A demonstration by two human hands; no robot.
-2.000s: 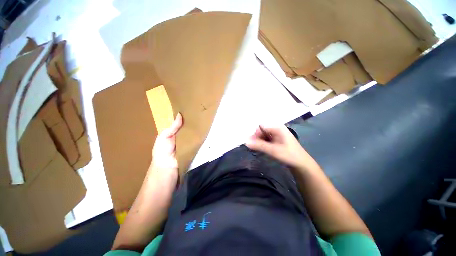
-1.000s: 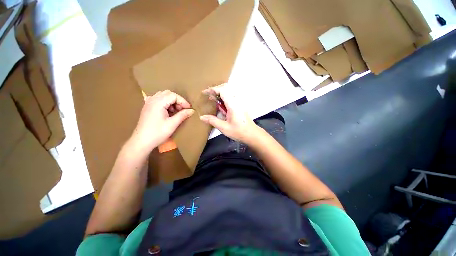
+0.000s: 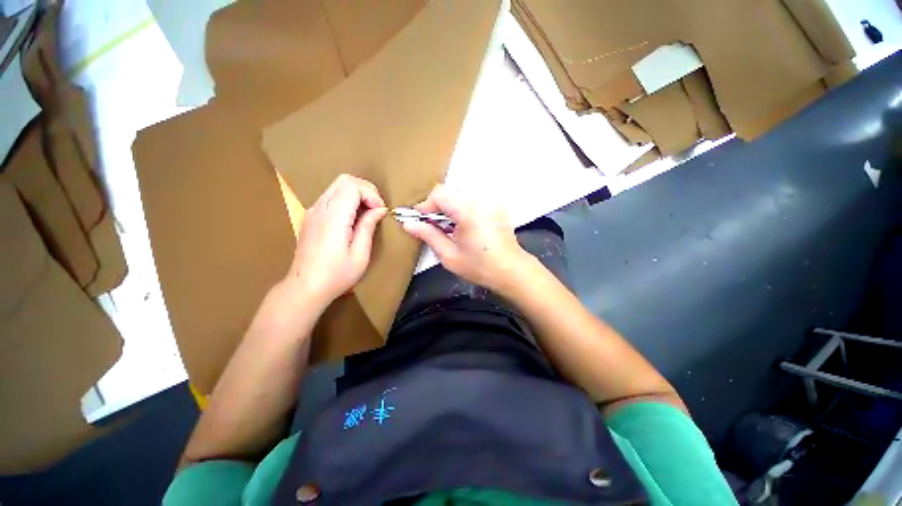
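A brown garment panel (image 3: 208,237) lies on the white tabletop, with a brown part folded over its right side and a corner hanging near my lap. A yellow strip of the pocket piece (image 3: 291,205) shows at the fold, left of my left hand. My left hand (image 3: 341,229) pinches the brown cloth with thumb and fingers. My right hand (image 3: 465,235) holds metallic thread snips (image 3: 425,216), their tips touching or very near the left fingertips. Any thread between them is too small to tell.
Stacked brown panels (image 3: 603,49) lie at the upper right, with a white piece (image 3: 667,69) in a cutout. More brown panels (image 3: 49,326) lie at the left. The white table's edge (image 3: 138,398) runs before my lap. A metal frame (image 3: 826,361) stands on the dark floor at the right.
Since two seconds ago, part of the panel has been folded over the yellow piece, and my right hand has moved left to the cloth. In the last second the snips have come to my left fingertips.
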